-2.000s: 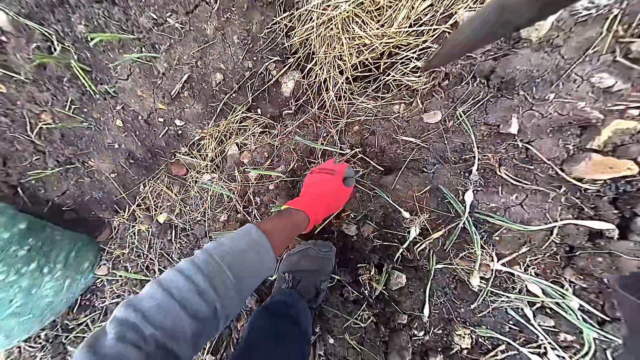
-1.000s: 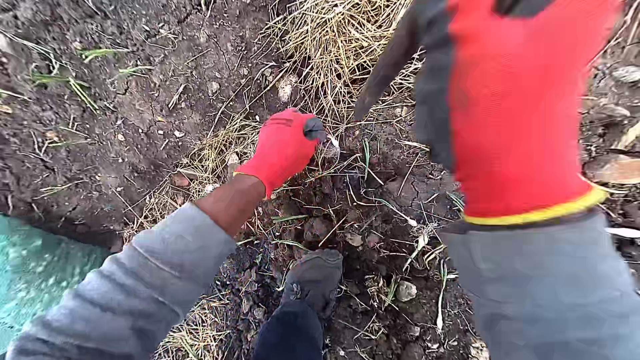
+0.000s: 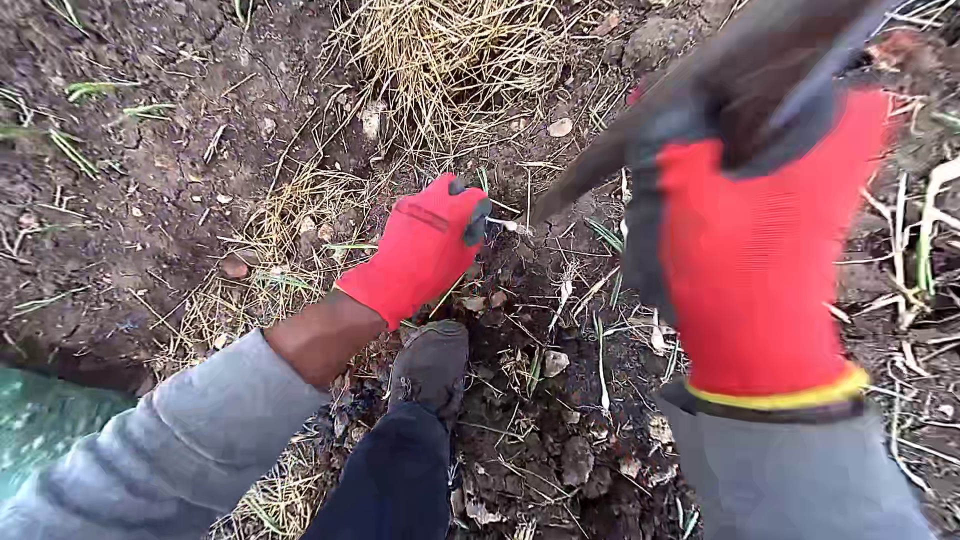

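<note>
My left hand (image 3: pixel 427 244), in a red glove with grey fingertips, is low over the soil at the centre, its fingers closed on a small pale bulb plant (image 3: pixel 511 225) whose bulb end sticks out to the right. My right hand (image 3: pixel 750 247), in a matching glove with a yellow cuff edge, grips a dark long-bladed hand tool (image 3: pixel 592 165). The tool slants down to the left, and its tip appears just right of the bulb. The tool's upper end runs out of view at the top right. Several pulled bulb plants (image 3: pixel 565 291) lie on the soil below the tip.
A heap of dry straw (image 3: pixel 450 67) lies at the top centre. My shoe (image 3: pixel 431 367) stands on the soil below my left hand. Green material (image 3: pixel 52 420) is at the lower left. More pale stalks (image 3: pixel 900 247) lie at the right, and green shoots (image 3: pixel 71 154) stand at the left.
My right hand with the tool has come into view since the oldest frame. My left hand, empty-looking or unclear at first, now shows a bulb at its fingertips.
</note>
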